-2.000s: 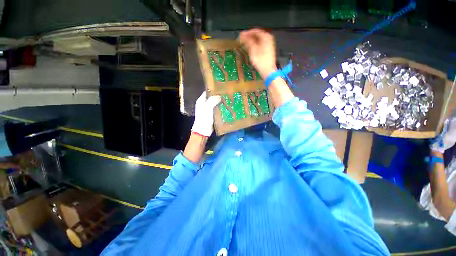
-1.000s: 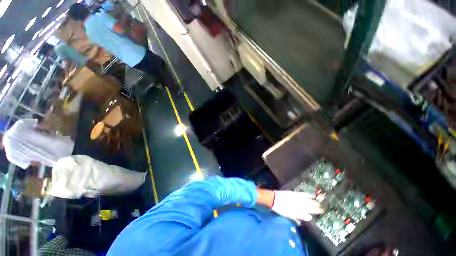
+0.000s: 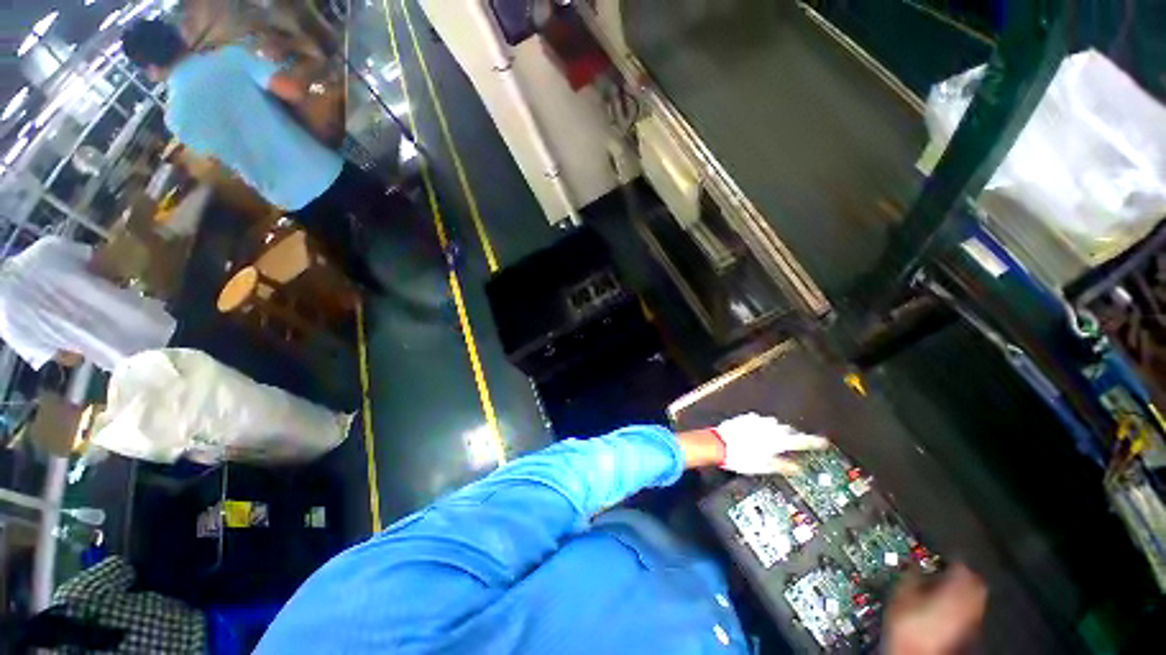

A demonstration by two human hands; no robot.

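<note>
A dark carrier tray point(image 3: 783, 578) lies on the dark bench at the lower right. Several green circuit boards point(image 3: 765, 522) with silver, white and red parts sit in its openings. My left hand point(image 3: 763, 444), in a white glove with a red cuff band, rests at the tray's far left edge, fingers over the upper board; whether it grips anything is unclear. My right hand point(image 3: 940, 612), bare and blurred, is at the tray's right side near the picture's lower edge; its fingers are not clear.
Black crates point(image 3: 563, 301) stand on the floor left of the bench. A conveyor point(image 3: 754, 115) runs beyond. A green post point(image 3: 991, 141) and a shelf with a white bag point(image 3: 1087, 160) are at the right. A person in light blue point(image 3: 243, 122) and another in white point(image 3: 77, 301) are at the left.
The view has swung from the raised tray and silver pieces to the left. The tray now lies on the bench with its component side up. My right hand has come into view at its right side.
</note>
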